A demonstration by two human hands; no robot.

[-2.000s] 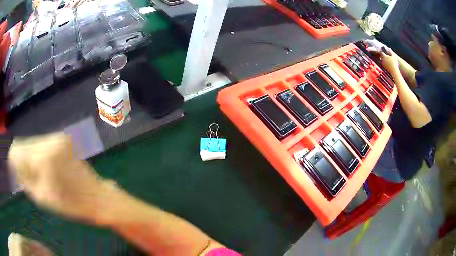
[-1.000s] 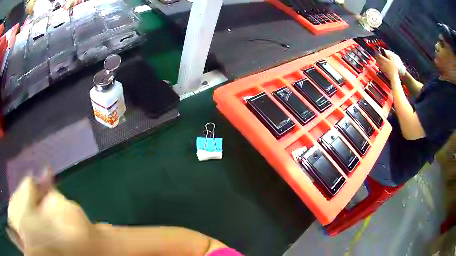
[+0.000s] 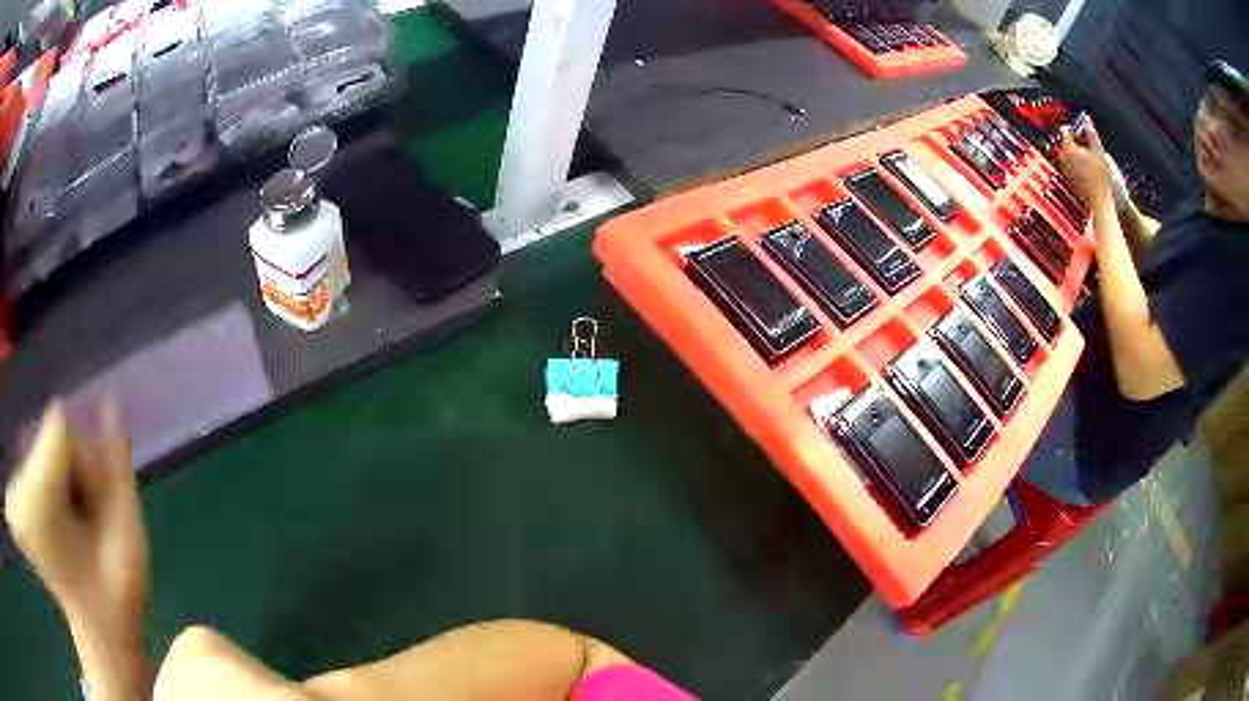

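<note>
A blurred hand, apparently my left hand [image 3: 85,514], is raised at the far left, in front of a pale-purple translucent sheet [image 3: 185,384] on the dark shelf. Its fingertips are blurred, so I cannot tell whether they touch or hold the sheet. My right arm with a pink sleeve crosses the bottom; my right hand [image 3: 212,668] is mostly cut off by the lower edge, its fingers hidden. A light-blue binder clip [image 3: 582,378] with a white block in its jaws lies on the green bench [image 3: 452,507].
A red-orange tray [image 3: 747,425] of black phones [image 3: 893,456] fills the right. A white bottle [image 3: 297,260] stands on the shelf beside a dark slab [image 3: 411,233]. Clear plastic trays [image 3: 206,103] lie behind. A white post [image 3: 548,117] rises centrally. A person [image 3: 1151,329] sits at right.
My right hand has drawn back from the shelf sheet to the bottom edge. The hand at the left has risen into view. The other person's hands and head have shifted slightly.
</note>
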